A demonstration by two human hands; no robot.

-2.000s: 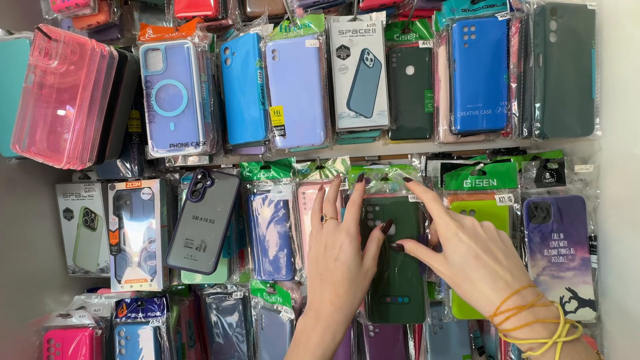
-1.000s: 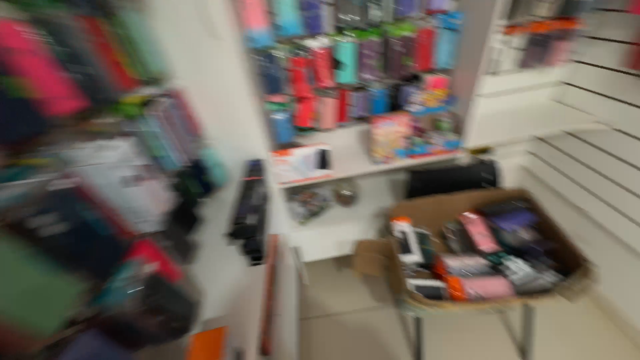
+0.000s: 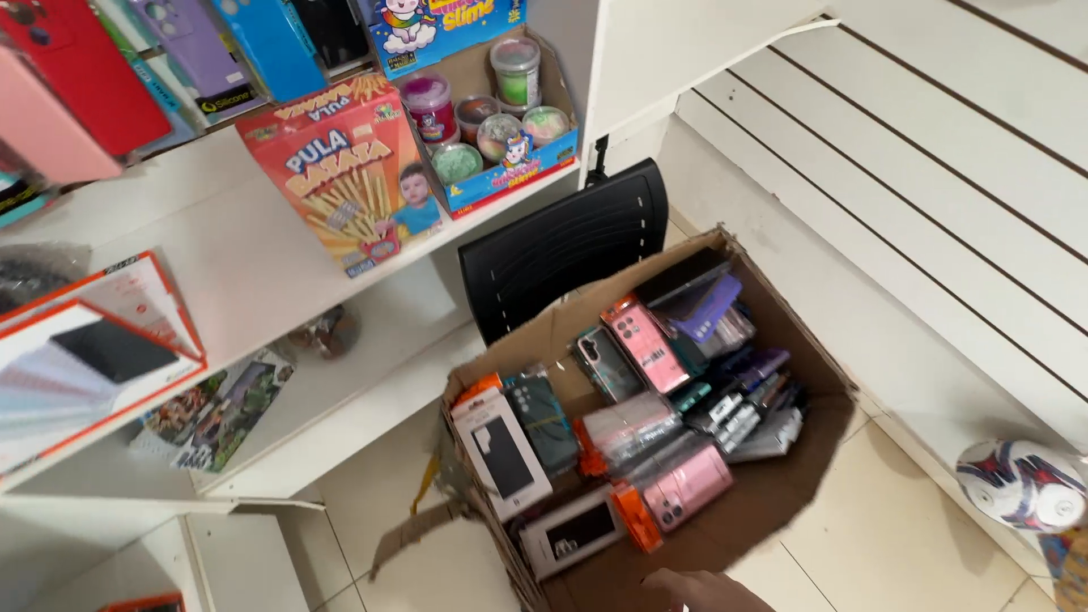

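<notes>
Only part of my right hand (image 3: 701, 591) shows, at the bottom edge beside the near rim of an open cardboard box (image 3: 786, 501); most of its fingers are cut off, so its grip cannot be told. My left hand is out of view. Inside the box lie a pink phone case (image 3: 687, 488) with an orange header nearest the hand, a boxed phone case (image 3: 574, 534), a taller white case box (image 3: 501, 452), a dark green case (image 3: 541, 422), another pink case (image 3: 646, 344), a purple case (image 3: 712, 308) and several dark packaged cases.
A black chair backrest (image 3: 565, 246) stands behind the box. At left, a white shelf (image 3: 238, 255) holds a "Pula Batata" game box (image 3: 344, 174) and a tray of slime tubs (image 3: 510, 183). Slatted wall panels (image 3: 918, 144) and a ball (image 3: 1020, 484) are at right.
The view has swung from the hanging phone cases to the cardboard box. Two seconds ago both hands were at a dark green packaged case; now only one is partly visible.
</notes>
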